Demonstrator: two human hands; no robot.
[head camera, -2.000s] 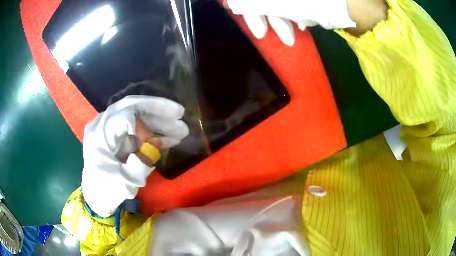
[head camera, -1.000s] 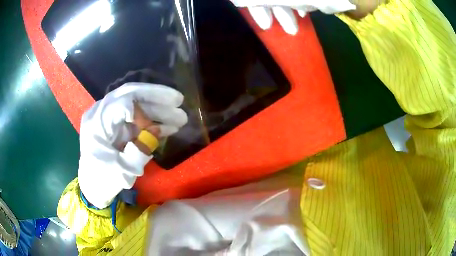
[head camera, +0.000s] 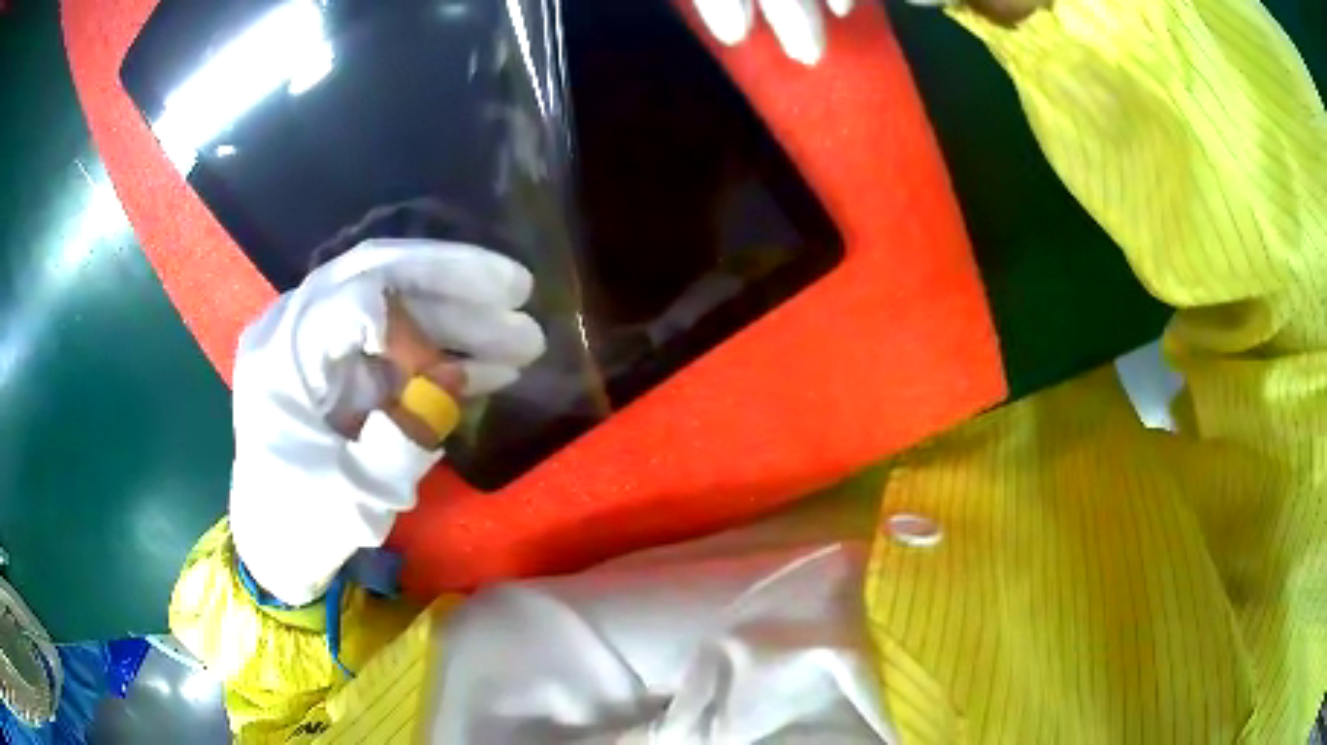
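Note:
A glossy black display panel (head camera: 684, 204) lies on a red-orange foam pad (head camera: 888, 313). A clear protective film (head camera: 502, 160) covers its left part, with a bright crease running down the panel. My left hand (head camera: 371, 393), in a white glove with a yellow finger cot, rests curled at the panel's lower left edge. Its thumb and fingers close together near the film; whether they pinch it cannot be made out. My right hand (head camera: 771, 18), in a white glove, is mostly cut off by the top edge. Only some fingertips show, over the pad's upper right; its grip is hidden.
The dark-green bench surface (head camera: 117, 437) shows left and right of the pad. My yellow striped sleeve (head camera: 1164, 160) reaches across the right side. A pale oval object (head camera: 26, 655) and blue fabric (head camera: 90, 687) are at the far lower left. A blue cord hangs at my left cuff.
My right hand has moved up, mostly out of the picture. My left hand, the panel and the pad appear slightly higher than two seconds ago, and hardly changed since one second ago.

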